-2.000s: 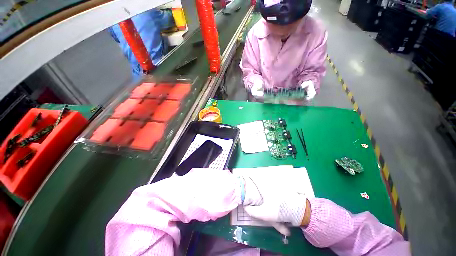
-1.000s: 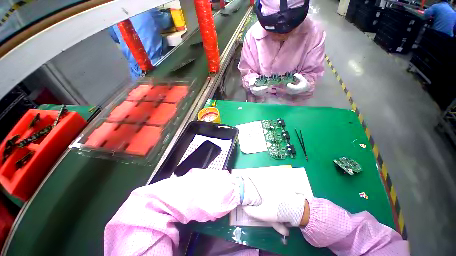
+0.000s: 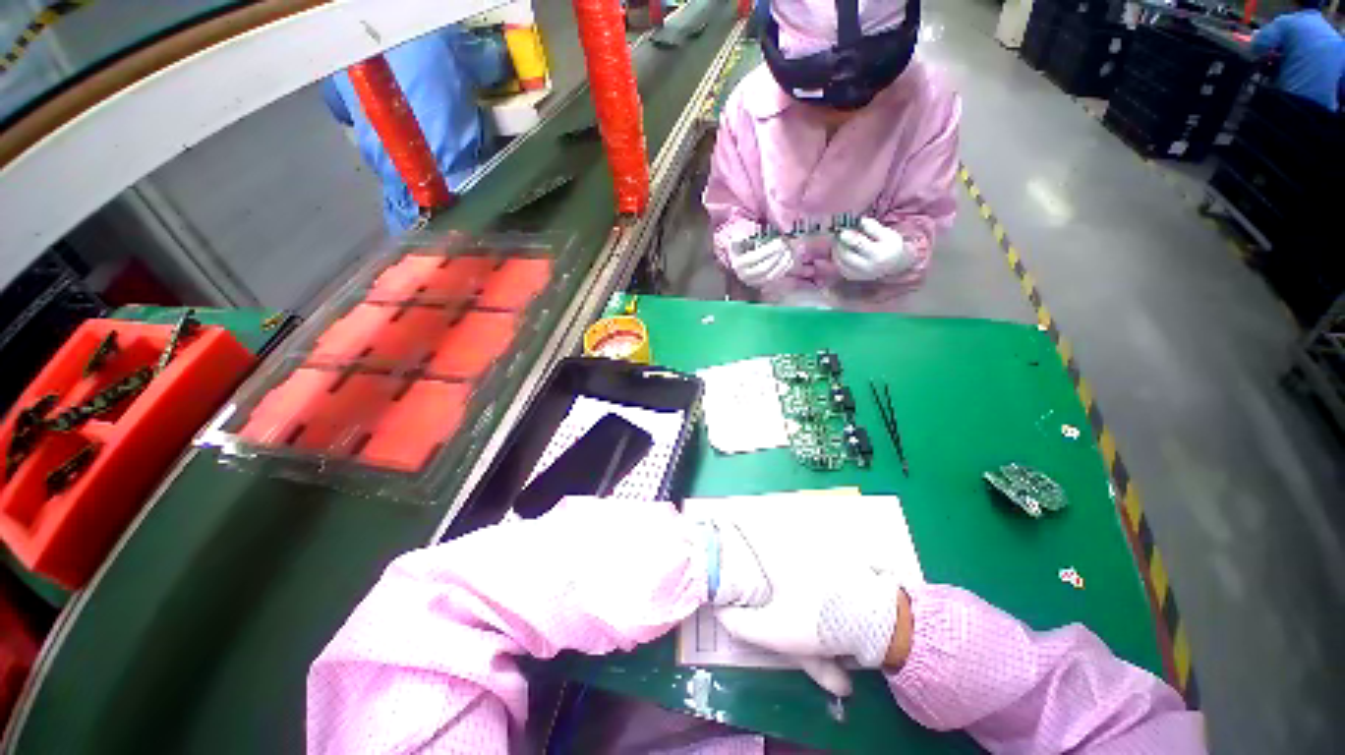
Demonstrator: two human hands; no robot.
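Observation:
My left hand [image 3: 742,572], in a white glove with a blue band at the cuff, lies over the white paper sheet [image 3: 878,528]. My right hand [image 3: 811,620], also white-gloved, overlaps it from the right. The fingers are partly hidden, so I cannot tell their grip. Beyond the paper, a green board panel [image 3: 822,413] lies beside a white label sheet [image 3: 745,406]. Dark tweezers [image 3: 890,426] lie to their right. A single circuit board [image 3: 1025,490] lies further right.
A black tray [image 3: 682,395] holds a smartphone [image 3: 590,462] on a dotted sheet. A tape roll [image 3: 617,341] stands behind it. A clear blister tray [image 3: 398,354] with red-orange squares lies on the conveyor [image 3: 258,546], near a red foam tray [image 3: 177,406]. A person opposite holds a board panel [image 3: 804,229].
The blister tray has slid slightly towards me along the belt. The person opposite has raised and tilted the board panel. My hands have barely moved.

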